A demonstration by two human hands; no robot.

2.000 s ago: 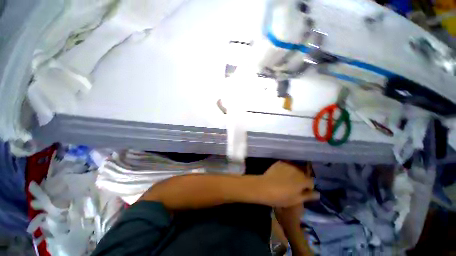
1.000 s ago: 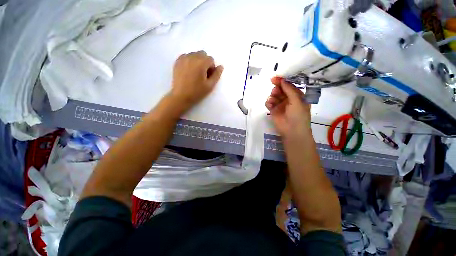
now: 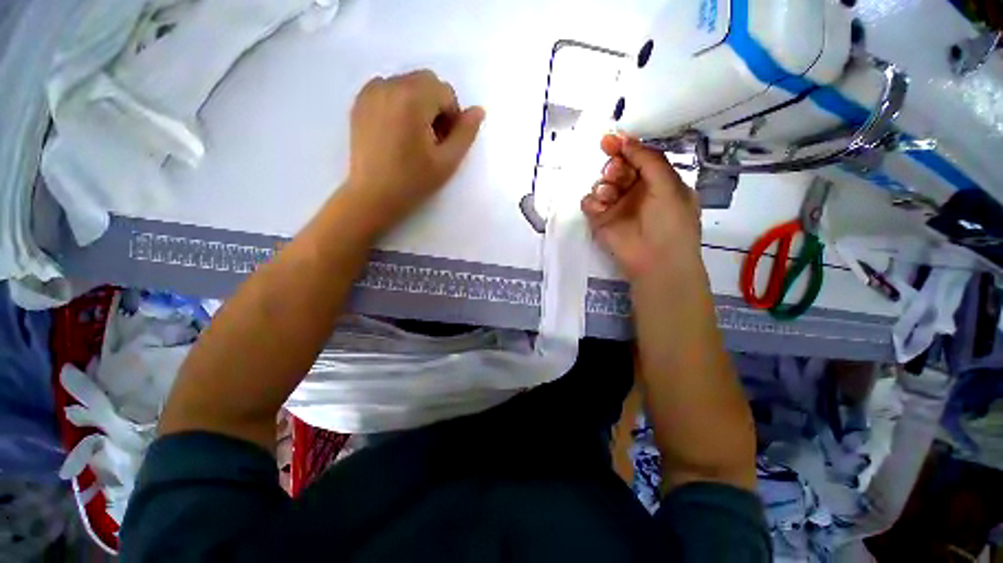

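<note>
A long white strip [image 3: 565, 264] runs from beside the needle area over the table's front edge and bends left over the lap. My right hand [image 3: 643, 203] pinches the strip's right edge with thumb and fingertip, just left of the metal presser area [image 3: 715, 176] under the white sewing machine head [image 3: 715, 83]. The needle itself is hidden. My left hand [image 3: 407, 138] rests on the table left of the strip as a loose fist, apart from it, with nothing visible in it.
Red and green scissors [image 3: 784, 264] and small snips [image 3: 877, 277] lie right of my right hand. Loose white pieces [image 3: 121, 121] pile on the table's left. A layered white bundle [image 3: 407, 385] hangs below the edge. A red basket [image 3: 99, 330] stands lower left.
Two seconds ago my arms were below the table edge; both hands are now up on the table. Since one second ago they hold nearly the same pose, while the view has shifted.
</note>
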